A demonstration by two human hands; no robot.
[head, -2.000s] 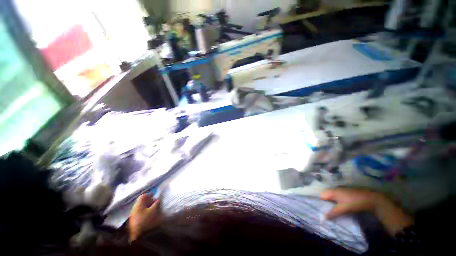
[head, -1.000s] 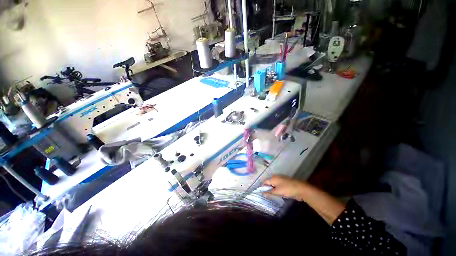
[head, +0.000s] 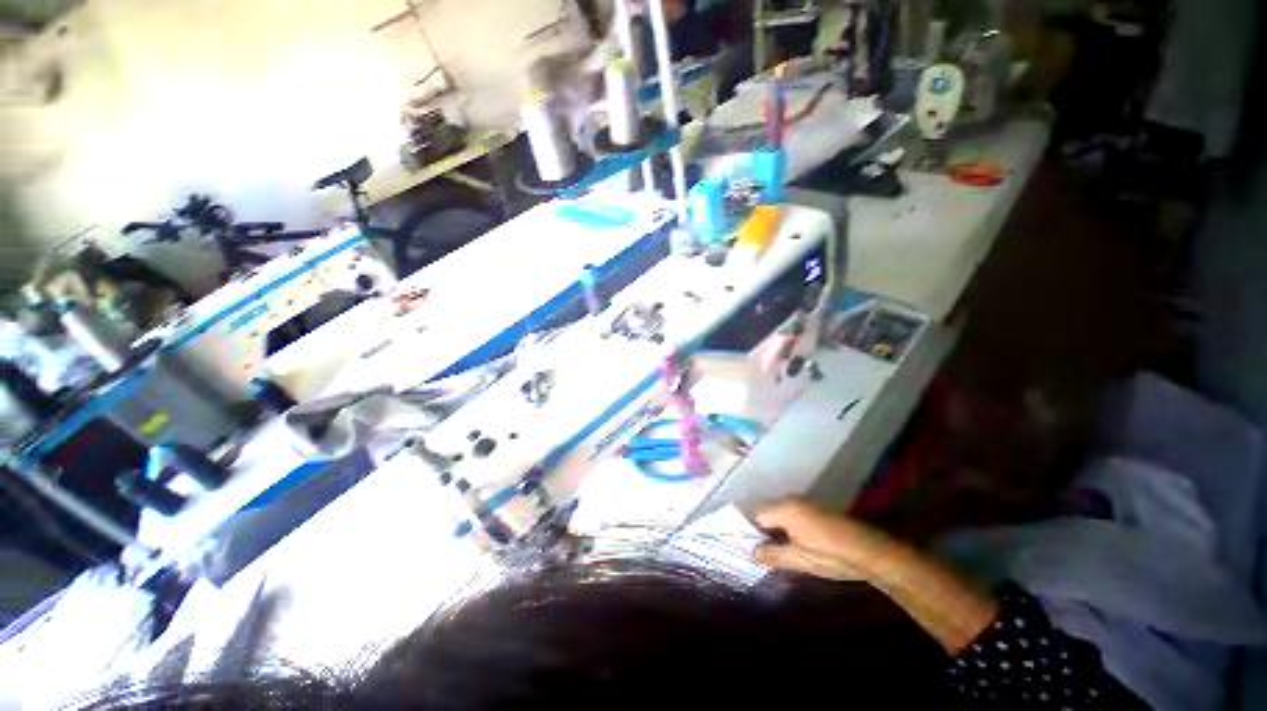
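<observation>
A white cloth piece (head: 725,539) lies at the bottom centre, just right of the needle area, partly hidden by dark hair. My right hand (head: 820,539) pinches its right edge between thumb and fingers. The white sewing machine (head: 598,382) with a blue stripe stands beyond it, with a pink cloth strip (head: 684,417) tied around its arm. Blue-handled scissors (head: 660,450) lie under the arm. My left hand is not in view. The needle area is mostly hidden by hair.
A parts tray (head: 878,331) sits at the table's right end. Pale cloth (head: 1146,521) is heaped at the lower right. A grey cloth (head: 354,420) lies behind the machine. Another machine (head: 264,296) and thread cones (head: 546,136) stand farther back. White cloth (head: 209,632) lies at the lower left.
The view has swung right from the window side, and my left hand has gone out of view. My right hand still holds the cloth; since one second ago it shows slightly farther right.
</observation>
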